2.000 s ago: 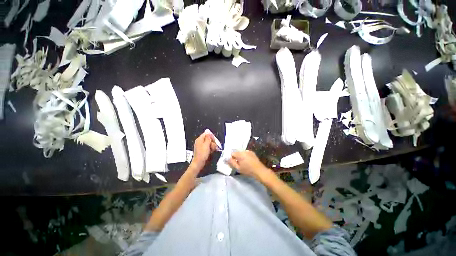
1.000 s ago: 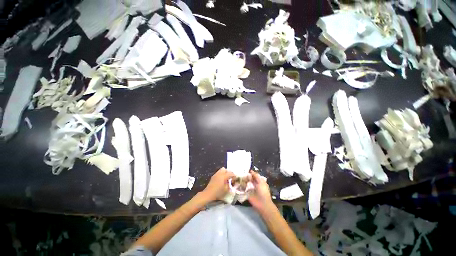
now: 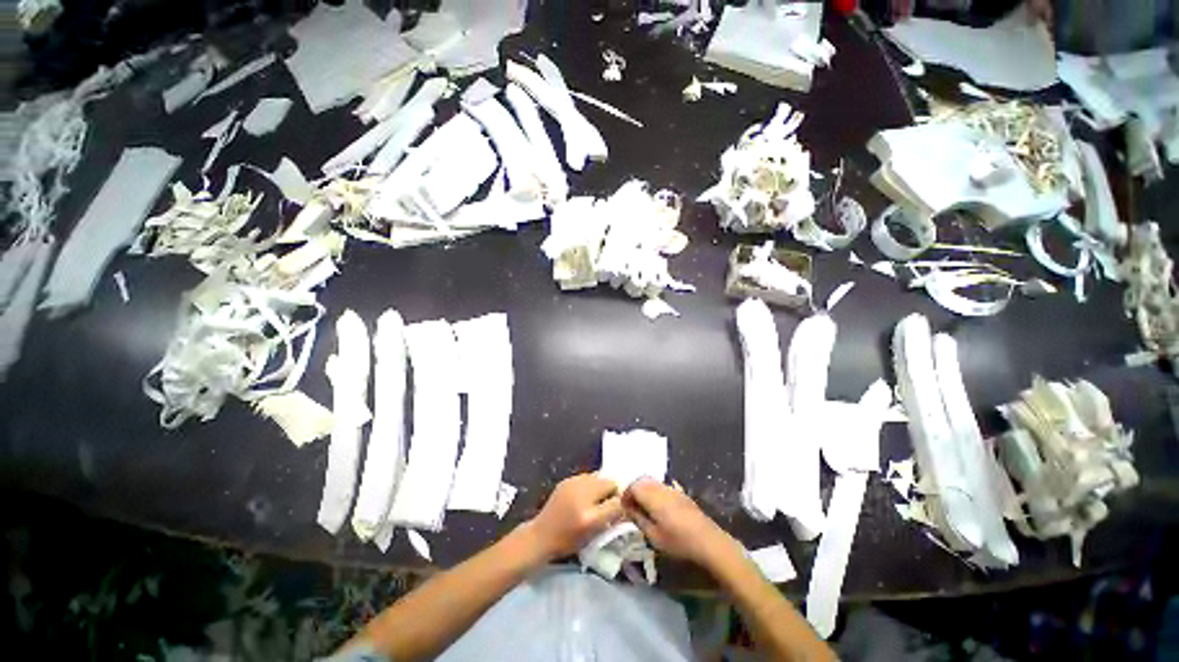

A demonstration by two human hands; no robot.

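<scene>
A short folded white bundle (image 3: 635, 455) lies at the table's front edge, close to my body. My left hand (image 3: 578, 512) and my right hand (image 3: 665, 515) are closed together over its middle, fingertips nearly touching. White ends of the bundle (image 3: 618, 554) hang out below my hands. A tie strip between my fingers is too small to make out. To the left stand several side-by-side stacks of curved white cut pieces (image 3: 431, 427).
A tangled strip pile (image 3: 233, 352) lies left of the stacks. Tied bundles (image 3: 618, 239) and a small open box (image 3: 769, 276) are beyond my hands. Long white stacks (image 3: 760, 414) and a clump of bundles (image 3: 1068, 455) lie at right. Flat panels (image 3: 976, 175) are at the far right.
My hands have gone from working apart to closed together on the bundle's middle. The view has tilted up, showing more of the table's far side.
</scene>
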